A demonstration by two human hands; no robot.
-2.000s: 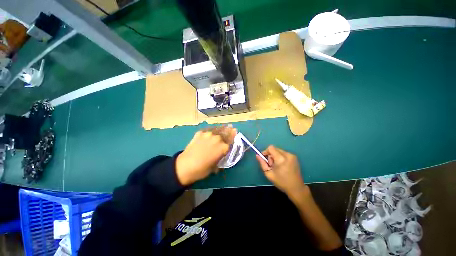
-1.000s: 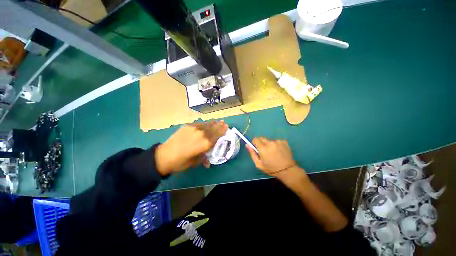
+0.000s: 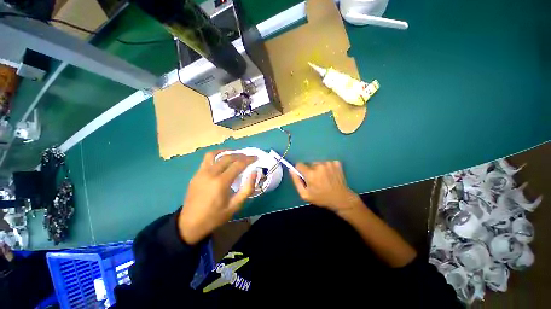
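Observation:
A round white housing (image 3: 273, 177) lies over the green bench in front of me, with its open side showing and a thin wire lead (image 3: 289, 145) curving out of it. My left hand (image 3: 212, 192) grips the housing's left side, with the fingers over a curved white part at its top. My right hand (image 3: 325, 184) holds the narrow white arm (image 3: 286, 164) that projects from the housing's upper right. The fingertips under the housing are hidden.
The screw feeder (image 3: 241, 99) stands on the cardboard mat (image 3: 181, 124), with the electric screwdriver (image 3: 202, 39) hanging over it. A glue tube (image 3: 345, 86) lies on the mat. Another white housing (image 3: 364, 11) is at the back. A blue crate (image 3: 75, 274) and curved white parts (image 3: 483, 232) flank the bench.
The view has shifted, so the feeder and tube sit higher and further left. My left hand has opened out around the housing, which now shows its inside and a curved white part at the top.

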